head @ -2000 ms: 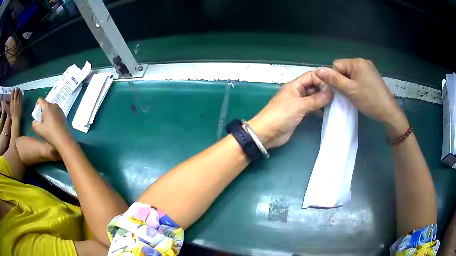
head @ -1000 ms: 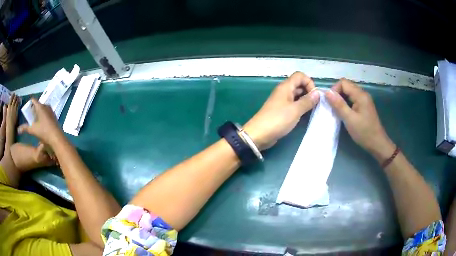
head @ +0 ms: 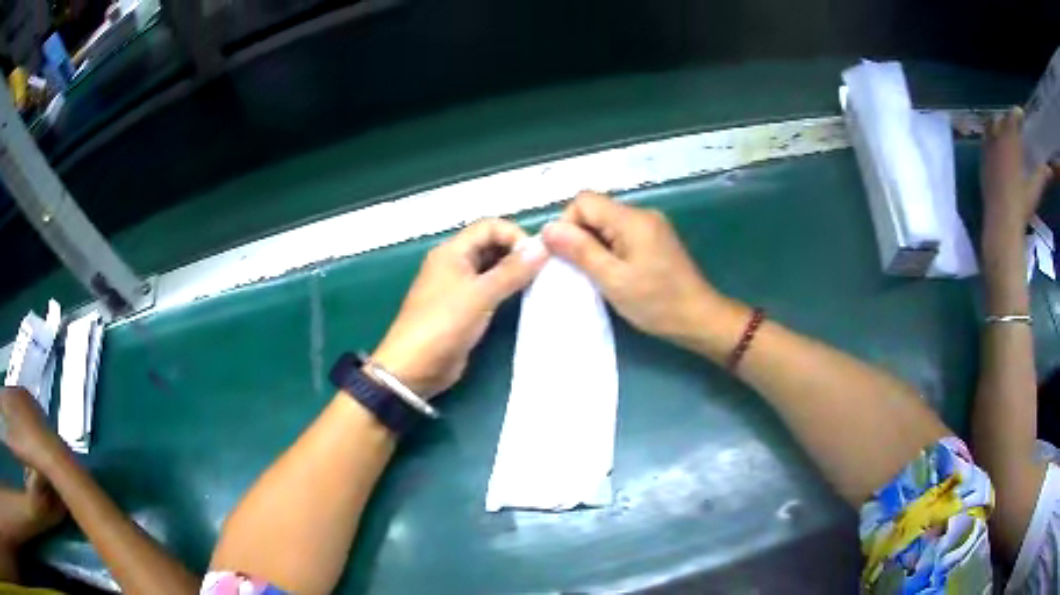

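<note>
A long white wrapped item (head: 560, 395) hangs from my two hands over the green worktop, narrow at the pinched top and wider at the lower end. My left hand (head: 465, 296) pinches the top end between thumb and fingers from the left. My right hand (head: 634, 262) pinches the same end from the right, its fingertips touching or nearly touching those of my left hand. What lies between the fingertips is hidden. I cannot tell if the lower end touches the worktop.
A slim white carton (head: 897, 174) with loose white sheets lies at the right, beside a neighbour's arm (head: 1002, 302). White strips (head: 79, 381) lie at the left near a metal post (head: 58, 209) and another person's arm (head: 99, 511). A chipped white edge strip (head: 384, 227) crosses behind my hands.
The view has turned right, so the left neighbour's things sit further left and the right carton shows more fully. Both hands still pinch the item, which now hangs straighter.
</note>
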